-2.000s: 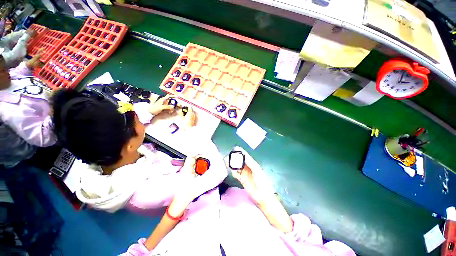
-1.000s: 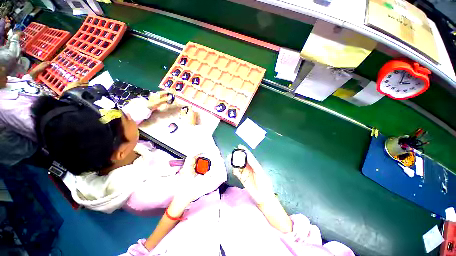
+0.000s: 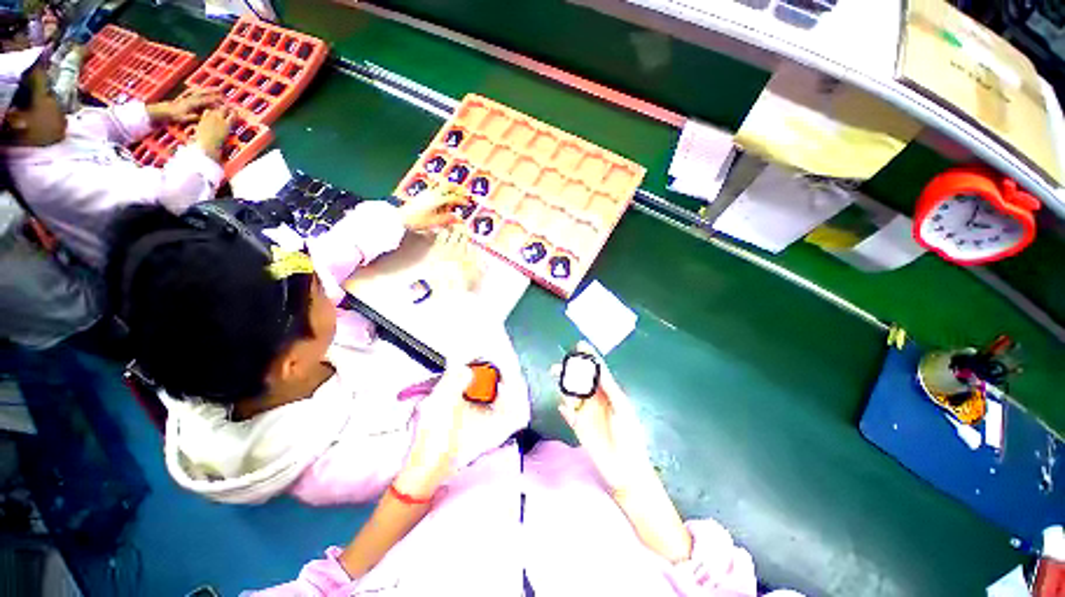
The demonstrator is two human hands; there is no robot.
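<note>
My left hand holds a smartwatch unit with its screen lit orange-red, above my lap. My right hand holds a second watch unit with its screen lit white, a little to the right at about the same height. The two watches are apart, both screens facing up towards me. An orange compartment tray lies beyond my hands, with several dark watches in its left and front pockets. A white paper slip lies by the tray's near corner.
A neighbouring worker sits at left, one hand at the tray, before a pale mat. Another worker handles red trays. A red clock and hanging papers are under the shelf. A pen pot stands on a blue mat.
The view has shifted slightly. The neighbour's hand has moved to the orange tray, where another watch now shows at the front edge. My left watch's screen has turned from red to orange-red.
</note>
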